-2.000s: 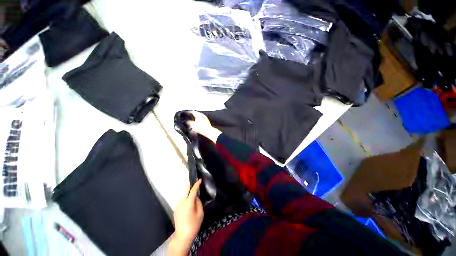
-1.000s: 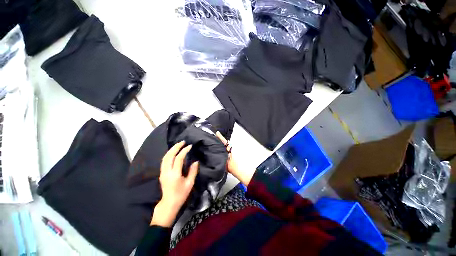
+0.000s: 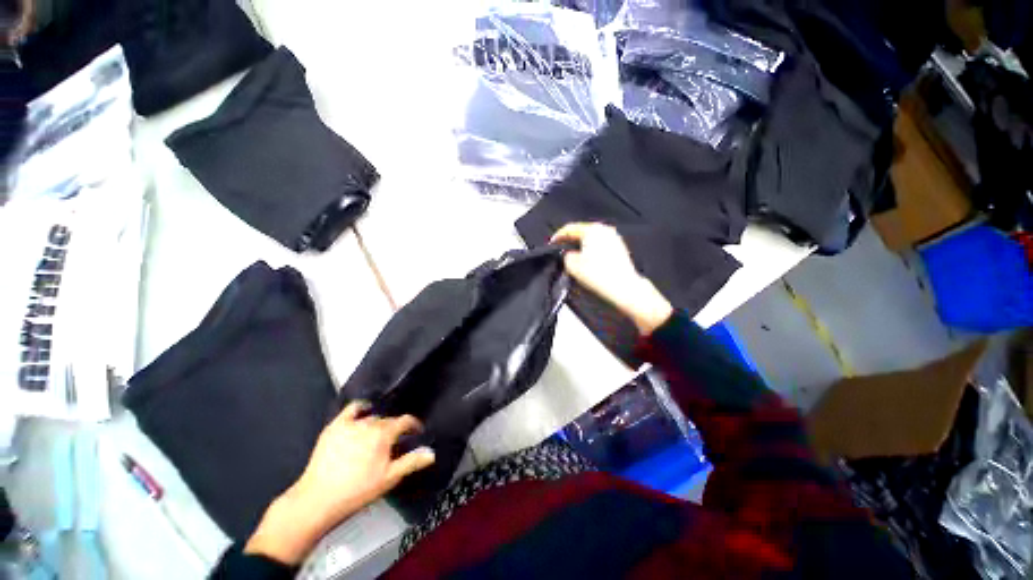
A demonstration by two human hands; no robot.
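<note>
A dark garment [image 3: 453,351] is held open at its waistband over the table's near edge, with shiny dark material showing inside. My right hand [image 3: 600,266] grips the waistband at its far right end. My left hand [image 3: 360,459] is on the near left end, its thumb apart from the fingers, holding the edge. A dark folded garment [image 3: 238,391] lies just left of it. Another folded garment [image 3: 272,159] with a rolled shiny end lies beyond.
Printed poly bags [image 3: 79,306] lie at left, near a pen [image 3: 143,476] and light blue strips [image 3: 75,482]. A packed garment [image 3: 527,102] and dark garments [image 3: 668,204] lie at far right. Blue bins [image 3: 983,278] and a carton [image 3: 901,397] stand on the floor.
The garment was bunched at my hands and is now spread open between them. My right hand has moved up and right, my left hand down and left. The view has shifted slightly.
</note>
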